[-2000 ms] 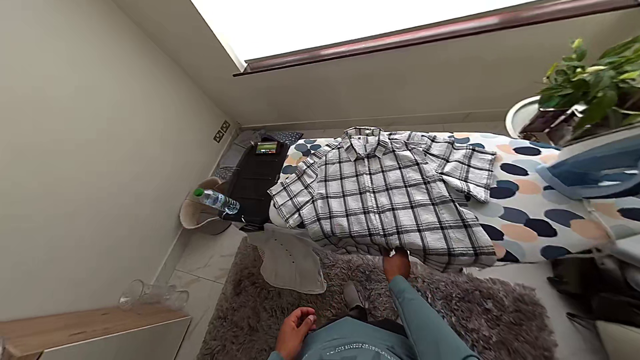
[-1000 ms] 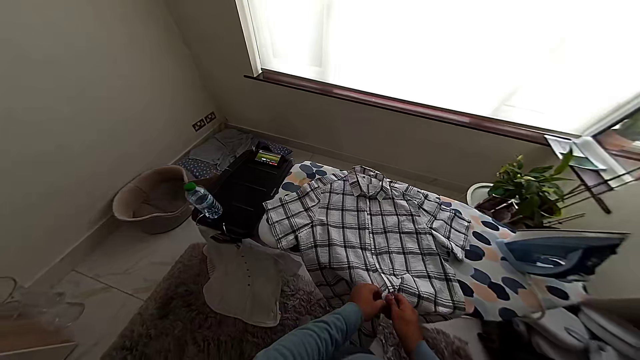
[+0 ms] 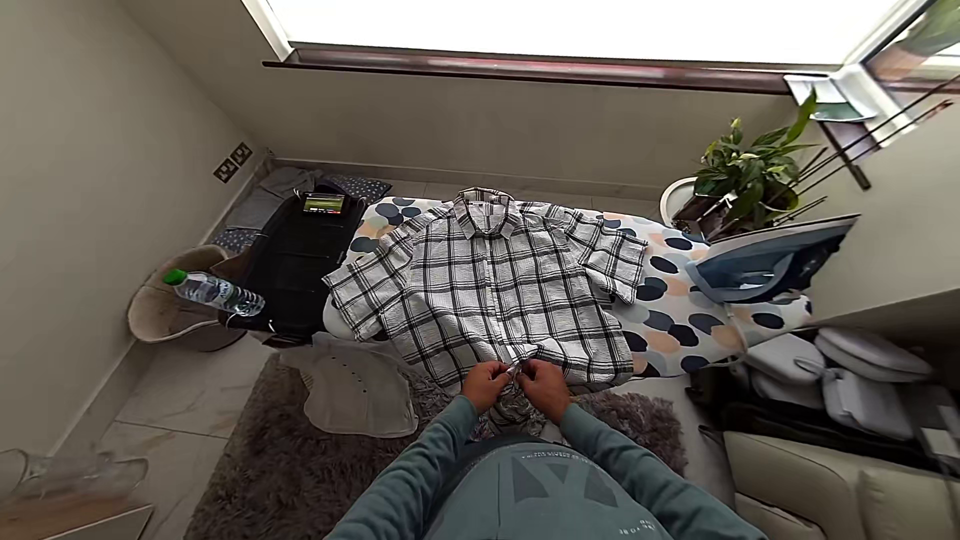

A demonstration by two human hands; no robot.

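A white and black plaid short-sleeved shirt [image 3: 487, 292] lies spread, collar away from me, on an ironing board with a spotted cover [image 3: 664, 322]. At the lower end of its front placket, my left hand [image 3: 486, 386] and my right hand [image 3: 545, 386] pinch the hem, fingertips close together. The fabric between them bunches slightly; whether a button is fastened there cannot be told. A blue steam iron [image 3: 750, 266] rests on the board's right end, its soleplate tilted up.
On the left are a black case [image 3: 296, 259], a water bottle with green cap [image 3: 217, 292] and a beige pet bed [image 3: 169, 307]. A potted plant [image 3: 757, 172] stands behind the iron. A shaggy rug [image 3: 262, 457] lies below; a cream sofa [image 3: 810, 472] is at right.
Two seconds ago my left hand was off the shirt, low over the rug; since one second ago both hands are together at the shirt's hem. The view has shifted.
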